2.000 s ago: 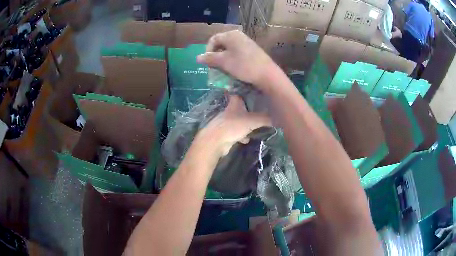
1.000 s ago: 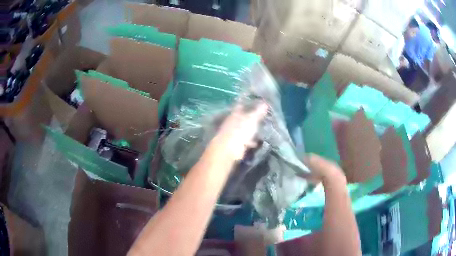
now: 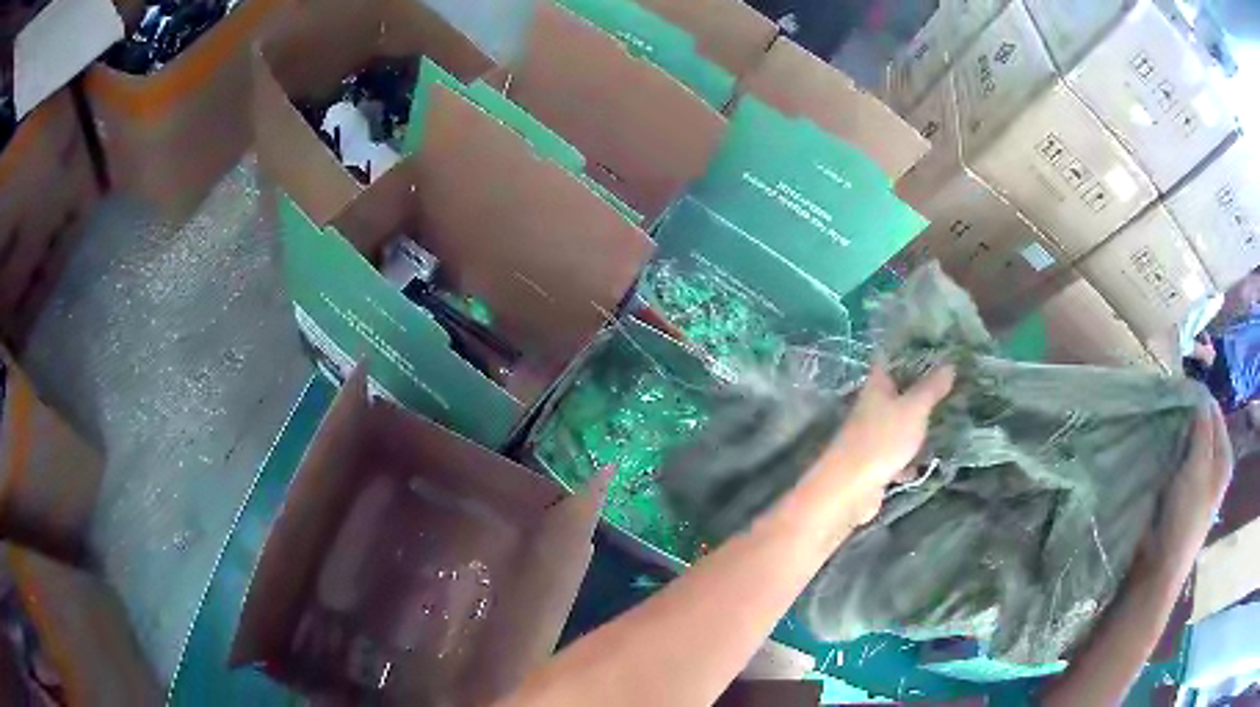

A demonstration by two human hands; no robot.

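Note:
A large crinkly grey polybag (image 3: 1023, 483) is stretched between my two hands, right of the parts bins. My left hand (image 3: 898, 414) grips its near side. My right hand (image 3: 1199, 428) holds its far right edge, fingers partly hidden. Part of the bag to the left of my left hand is blurred. Two green-sided parts bins hold small clear packets with bright green contents: the nearer bin (image 3: 622, 428) and the farther bin (image 3: 719, 311). They stand left of the bag, which overlaps their right side.
An open brown inner carton (image 3: 415, 539) stands nearest me at left. Behind it, a green-flapped retail carton (image 3: 401, 332) holds dark and silver units. Sealed shipping cartons (image 3: 1064, 159) are stacked at upper right. Grey floor (image 3: 152, 373) shows at left. A person's blue clothing shows at the right edge.
The polybag has moved right, off much of the bins, exposing the green packets. My right hand has moved out to the right with the bag's edge. The view has turned and tilted.

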